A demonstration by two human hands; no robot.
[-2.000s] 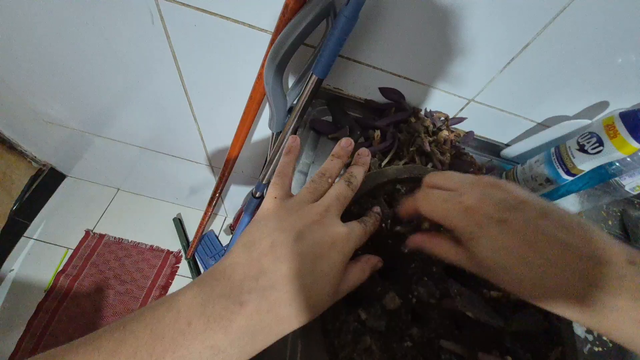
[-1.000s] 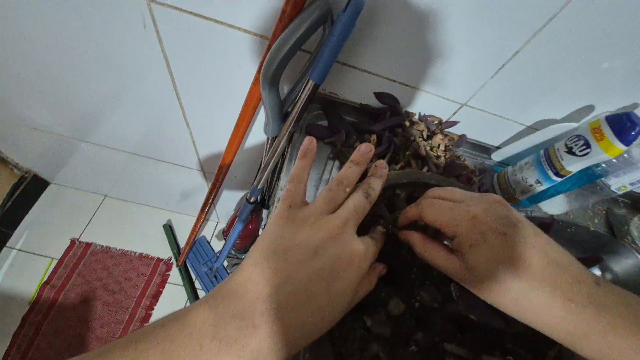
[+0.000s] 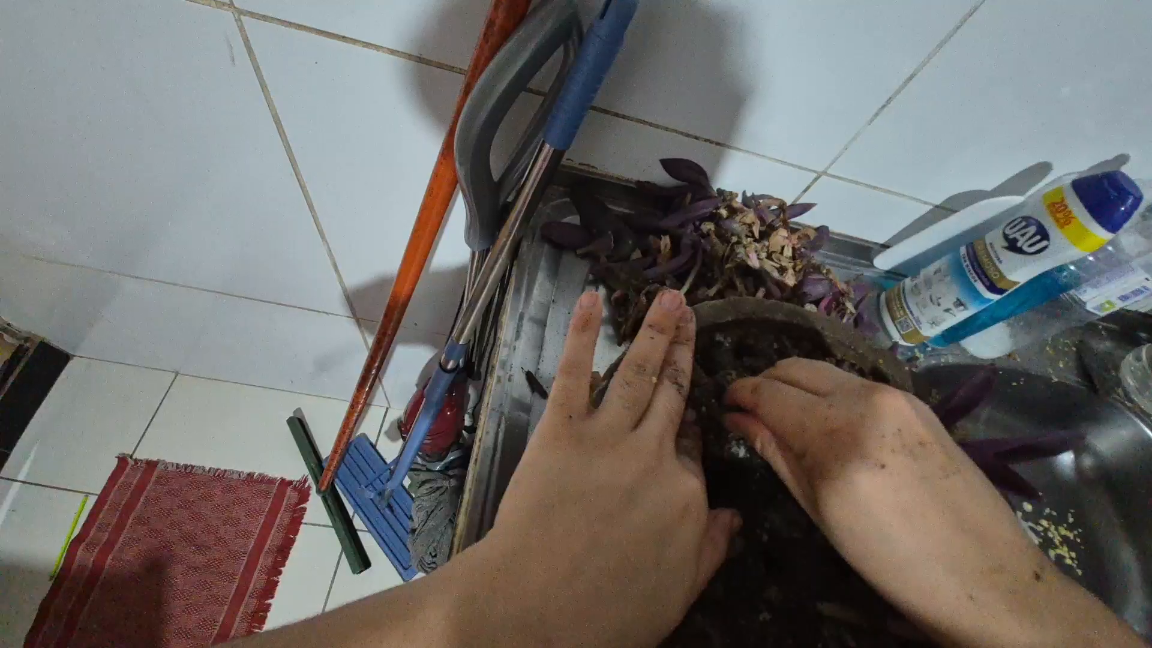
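A round pot (image 3: 801, 317) full of dark soil (image 3: 765, 549) stands at the edge of a metal sink. My left hand (image 3: 621, 468) rests spread over the pot's left rim, soil on its fingers, holding nothing that shows. Inside the rim, my right hand (image 3: 837, 432) has its thumb and fingers drawn together at the soil; whether anything is between them cannot be seen. Behind the pot lies a heap of purple-leaved plant cuttings (image 3: 702, 225) with dry, pale leaves among them.
Cleaner bottles, one white and blue (image 3: 999, 252), lean at the right by the steel sink basin (image 3: 1107, 450), which holds purple leaves. At the left, an orange pole (image 3: 418, 243), a blue mop (image 3: 378, 495) and a green squeegee (image 3: 328, 495) stand near a red woven rug (image 3: 171, 549).
My right hand, blurred two seconds ago, now has its fingertips together at the soil. My left hand has stayed spread at the rim. The view has shifted somewhat, showing more of the sink.
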